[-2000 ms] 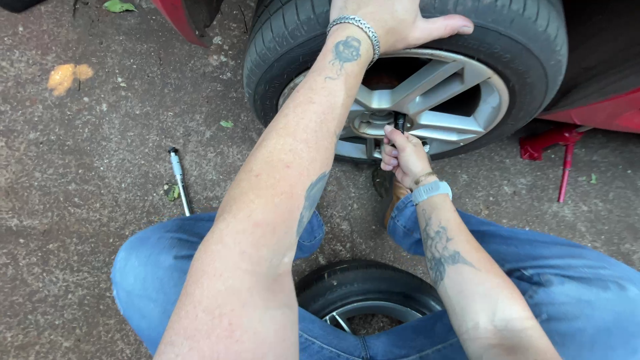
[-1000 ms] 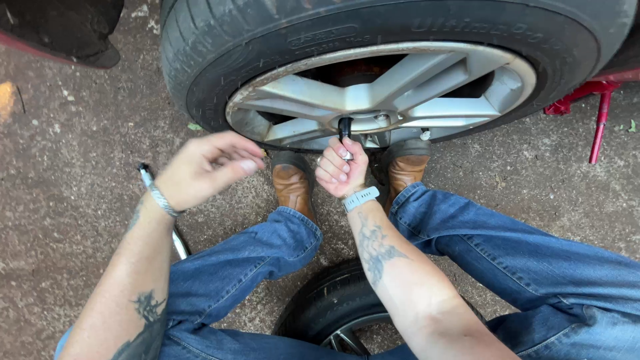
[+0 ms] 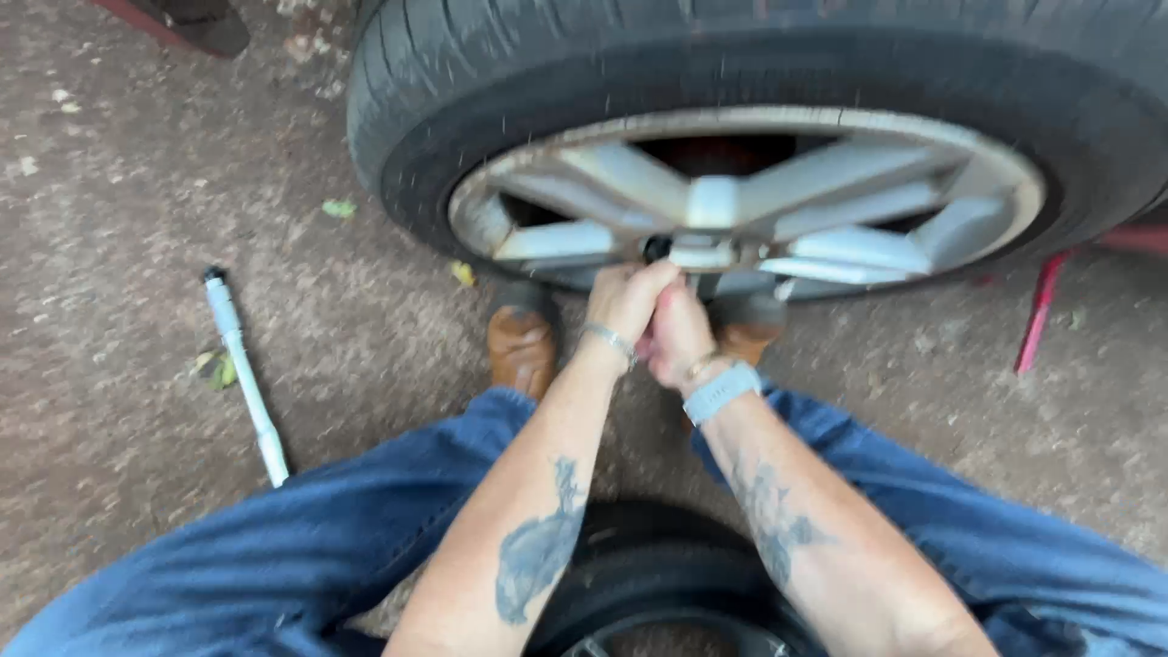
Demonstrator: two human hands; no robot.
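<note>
A silver alloy wheel (image 3: 712, 201) with a black tyre (image 3: 401, 119) stands upright on the car in front of me. My left hand (image 3: 628, 306) and my right hand (image 3: 677, 333) meet just below the wheel's hub, fingers closed together around a small tool. The tool's black end (image 3: 657, 247) shows above my fingers, against the lug nut area; the rest of it is hidden in my hands. Blur hides which nut it is on.
On the ground to the left lies a torque wrench (image 3: 245, 374). Another wheel (image 3: 666, 566) lies between my legs, under my forearms. A red jack handle (image 3: 1040, 315) stands at the right. My brown boots (image 3: 522, 347) are close below the mounted wheel.
My left hand was on top of the tyre, then in the air at the left; now it has joined my right hand at the tool. The view has moved closer over the wheel.
</note>
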